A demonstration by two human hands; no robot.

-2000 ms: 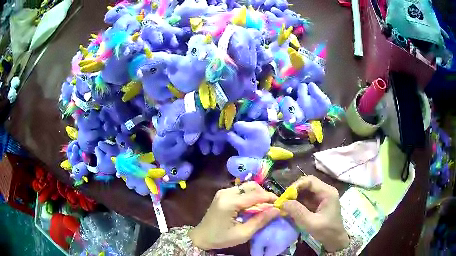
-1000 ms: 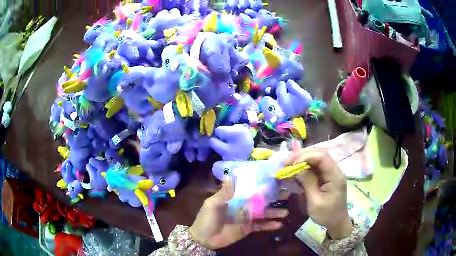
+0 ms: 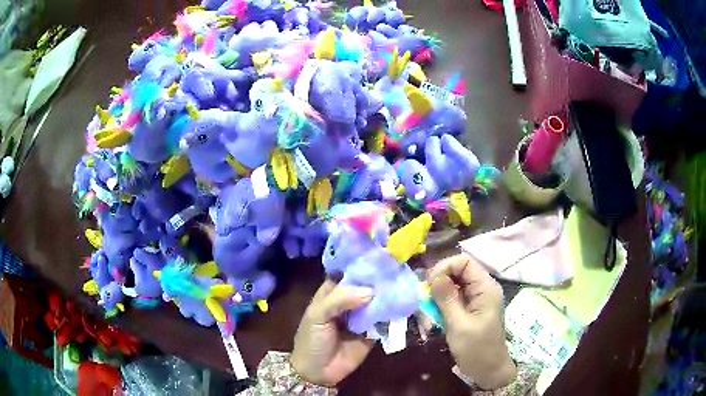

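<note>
A purple plush unicorn [image 3: 379, 285] with a pink and turquoise mane and a yellow wing pair faces left at the front edge of the heap. My left hand [image 3: 331, 332] holds its body from below and the left, thumb on its chest. A white label [image 3: 393, 336] hangs beneath it. My right hand [image 3: 471, 313] is at its rear by the turquoise tail [image 3: 430, 306], thumb and fingertips pinched together. Whether the fingertips grip tail fibres cannot be told.
A large heap of unicorns [image 3: 232, 139] lies ahead. At right are a folded pink cloth [image 3: 526, 249], printed sheet [image 3: 542, 329], tape roll [image 3: 534, 182] with a red cone [image 3: 546, 143], black case [image 3: 602, 162] and pink-maroon box [image 3: 588, 77]. Red pieces [image 3: 81, 325] lie below left.
The unicorn has turned upright, its mane now at the top and its wings clear of my fingers. My right hand has moved from the wings to the tail end. My left hand now grips the body.
</note>
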